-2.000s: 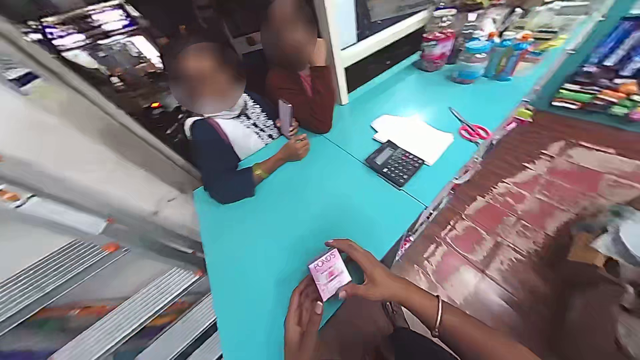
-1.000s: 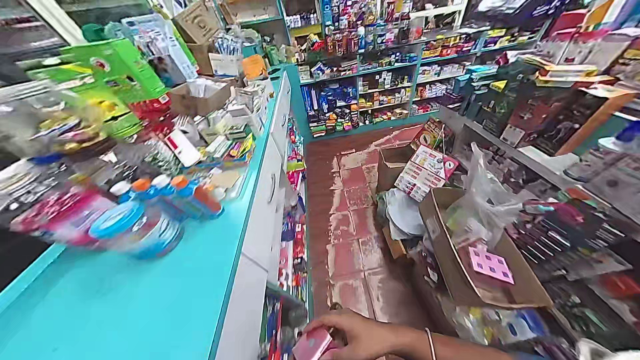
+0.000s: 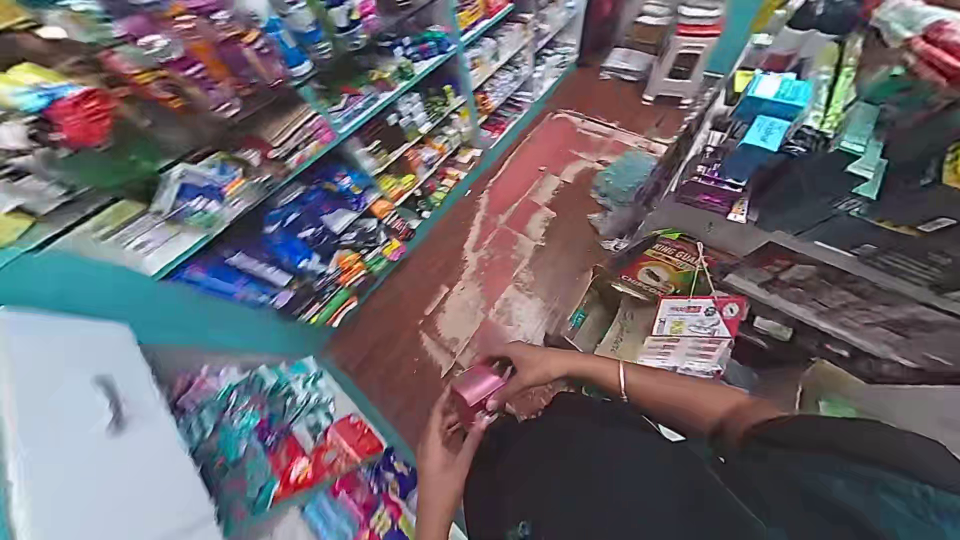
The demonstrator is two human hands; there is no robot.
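Observation:
Low in the middle of the head view, a small pink box (image 3: 477,386) is held between both of my hands. My left hand (image 3: 448,442) grips it from the lower left, with the thumb toward its lower side. My right hand (image 3: 521,369) has its fingers on the box's right side and upper edge; a bangle circles that wrist. Blur hides the writing on the box and the exact fingertip contact.
Stocked shelves (image 3: 405,97) run along the left. A white cabinet (image 3: 90,427) stands at lower left beside packets. Open cardboard boxes (image 3: 600,319) are on the floor to the right, near a display ledge. A plastic stool (image 3: 679,56) stands at the aisle's far end.
The view has swung far from the turquoise counter and the two people to the shop aisle. My left hand, out of view one second ago, is visible again on the pink box.

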